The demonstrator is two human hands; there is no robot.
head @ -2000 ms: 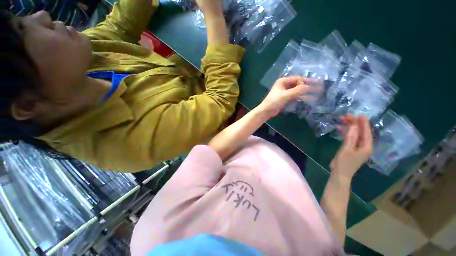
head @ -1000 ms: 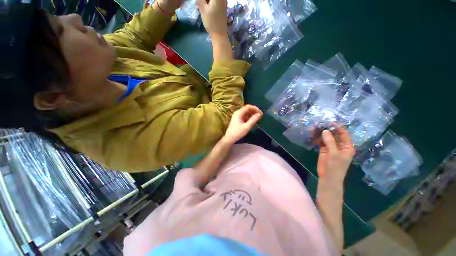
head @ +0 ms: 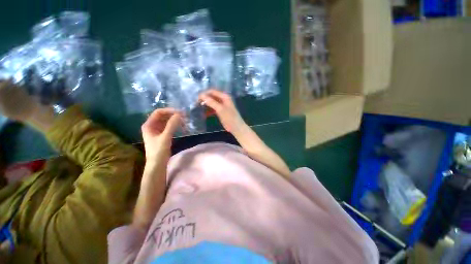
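Zip bags with dark parts inside lie in an overlapping pile [head: 178, 67] on the dark green bench [head: 258, 26] in front of me. A clear bag [head: 194, 121] lies between my hands at the pile's near edge. My left hand [head: 164, 126] is at its left side, with thumb and fingers bent close together near the bag's edge. My right hand [head: 219, 105] is at its right side with fingertips at the bag's upper part. Blur hides whether the fingers pinch the plastic. A smaller stack of bags [head: 258, 72] lies right of the pile.
A person in a mustard sleeve [head: 93, 149] works at left by another bag pile [head: 62, 62]. An open carton [head: 377, 46] with rows of packed parts [head: 312, 51] stands at right, one flap towards me. A blue crate [head: 361, 160] with clear plastic is below it.
The view has swung right, bringing the carton and blue crate into sight. My left hand has moved from near the neighbour's sleeve to the bag by my right hand.
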